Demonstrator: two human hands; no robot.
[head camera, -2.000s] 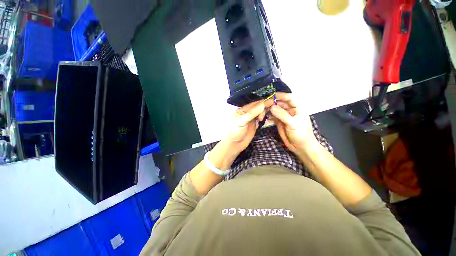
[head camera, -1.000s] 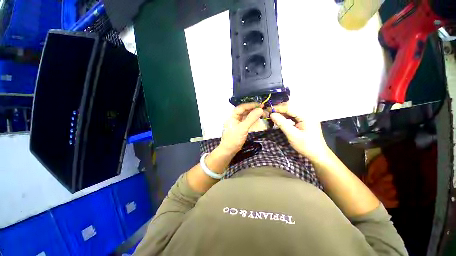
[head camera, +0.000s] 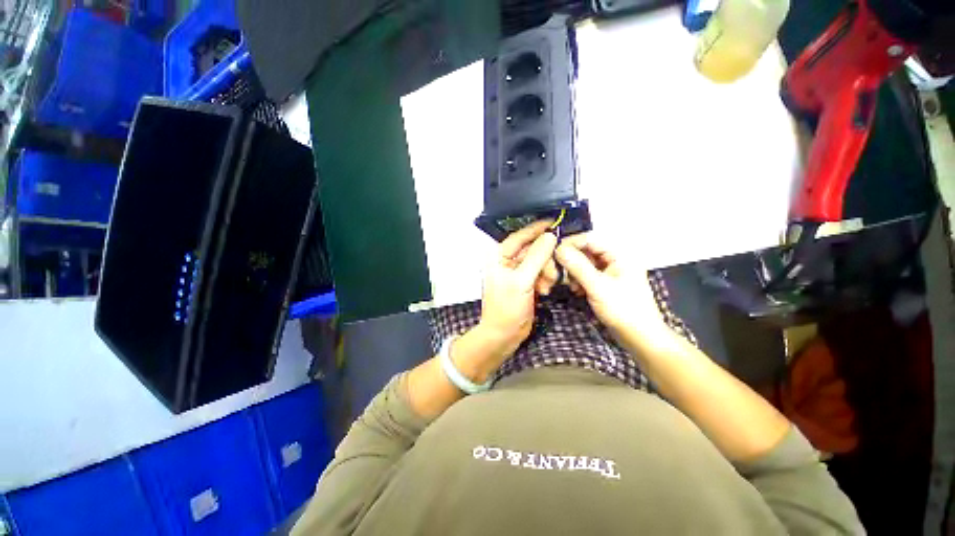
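Note:
The black socket housing lies on the white work sheet, its three round sockets facing up and its open end towards me. A thin yellow lead wire comes out of the open end. My left hand and my right hand meet just below this end, fingertips pinching the lead wires. The wire ends are hidden between the fingers.
A red heat gun lies at the right edge, with a bottle of yellowish liquid at the top right. A large black bin holds small blue-topped parts at left. Blue crates are at lower left.
The view has shifted a little. My hands stay at the housing's open end with fingertips closer together; less of the wires shows between them than a second ago.

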